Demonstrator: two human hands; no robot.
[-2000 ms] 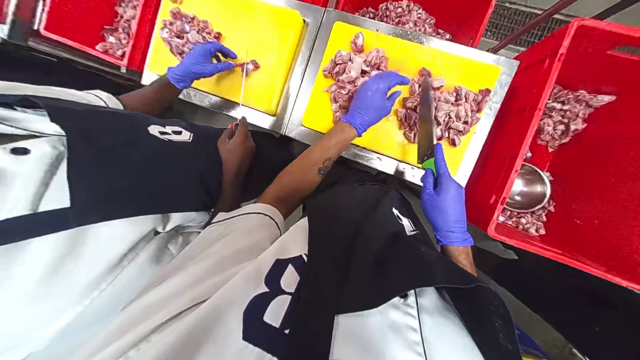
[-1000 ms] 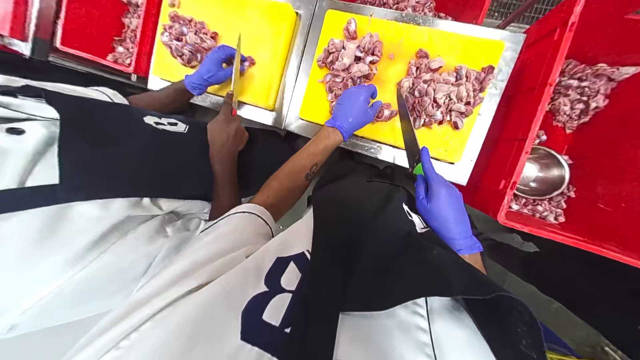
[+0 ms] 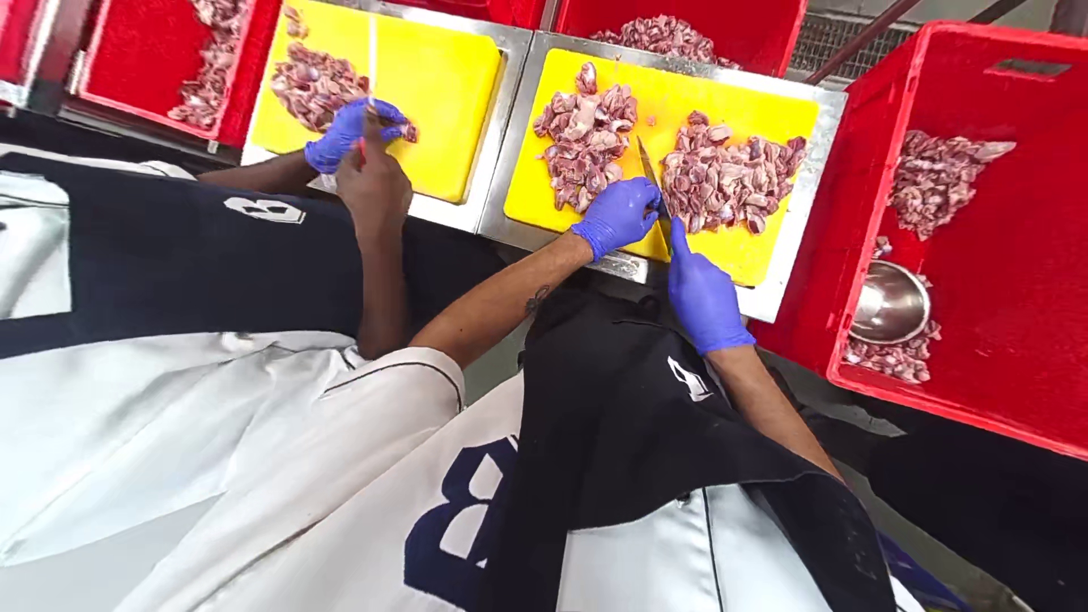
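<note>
My right hand (image 3: 704, 293), in a blue glove, grips a knife (image 3: 653, 174) whose blade points up and left over a yellow cutting board (image 3: 722, 89). Gloved as well, my left hand (image 3: 620, 214) has its fingers curled close beside the blade at the board's lower part; whether it pinches a meat piece is hidden. One pile of raw meat pieces (image 3: 586, 136) lies on the board's left side, above my left hand. A second meat pile (image 3: 727, 174) spreads to the right of the knife. The board sits in a metal tray (image 3: 829, 136).
At left a co-worker's gloved hand (image 3: 353, 136) and bare hand with a knife (image 3: 372, 59) work over another yellow board (image 3: 442, 76). A red crate (image 3: 1011, 297) at right holds meat and a metal bowl (image 3: 891, 303). More red crates (image 3: 586, 17) stand behind and at far left.
My left hand has moved from between the piles down toward the board's lower edge. My right hand has swung the knife from the right pile to the gap between piles, beside my left hand.
</note>
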